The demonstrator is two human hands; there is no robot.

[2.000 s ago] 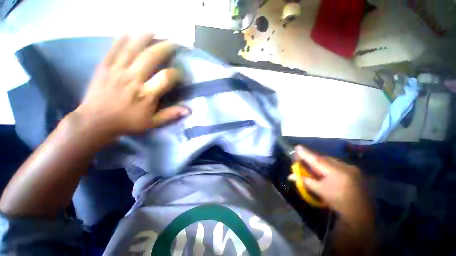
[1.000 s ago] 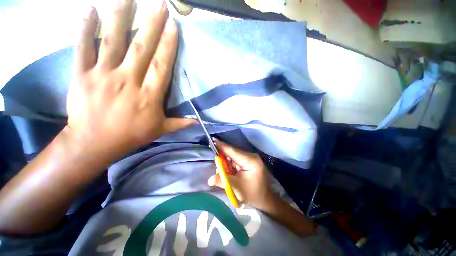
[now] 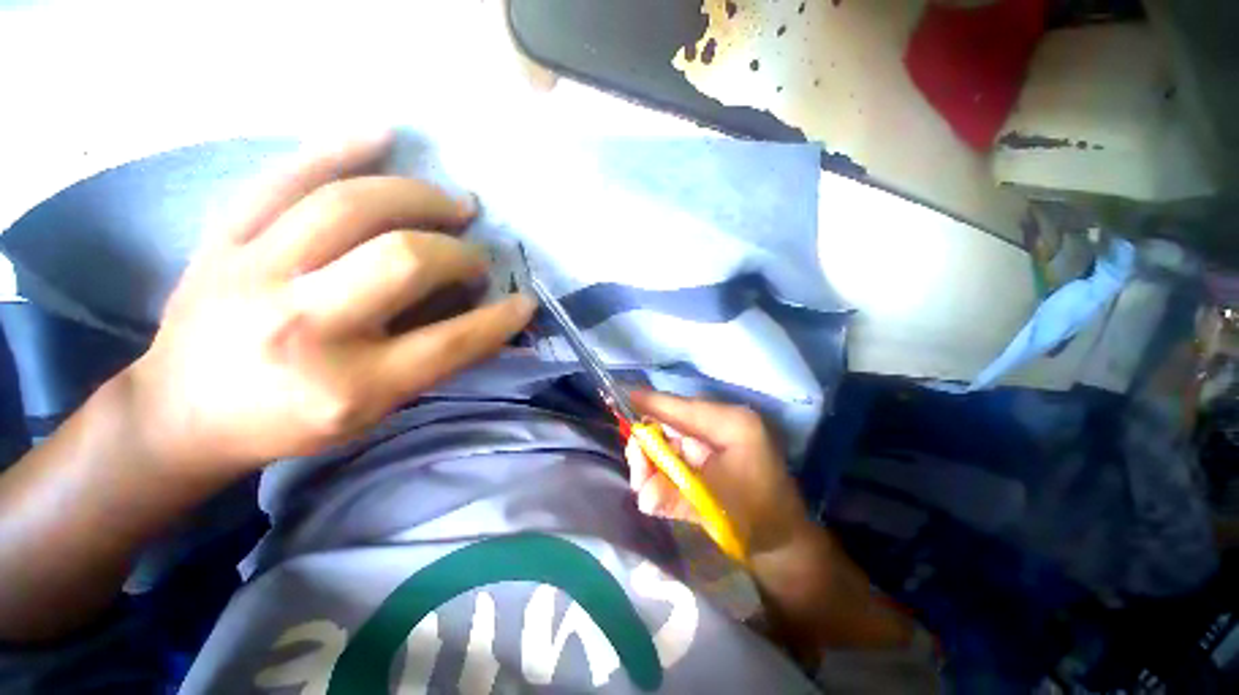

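A pale blue-grey garment panel (image 3: 707,204) lies over the table's near edge, with a dark navy strip (image 3: 666,297) across it. My right hand (image 3: 720,468) holds scissors (image 3: 686,486) by their yellow-orange and red handles. The silver blades point up and left, with their tips over the cloth beside my left fingertips. My left hand (image 3: 326,306) is on the panel, left of the blades, fingers bent and slightly blurred. Whether its fingers pinch the cloth is hidden.
The cream, chipped sewing machine (image 3: 802,68) stands at the far right with a red cloth (image 3: 976,68) on it. A light blue rag (image 3: 1060,319) hangs at the right table end. The white table (image 3: 924,278) lies beyond the panel. Dark cloth is low at right.
Since one second ago, my left hand has gone from flat and spread to bent fingers, closer to the blade tips. My right hand with the scissors has moved slightly right. The view has shifted.
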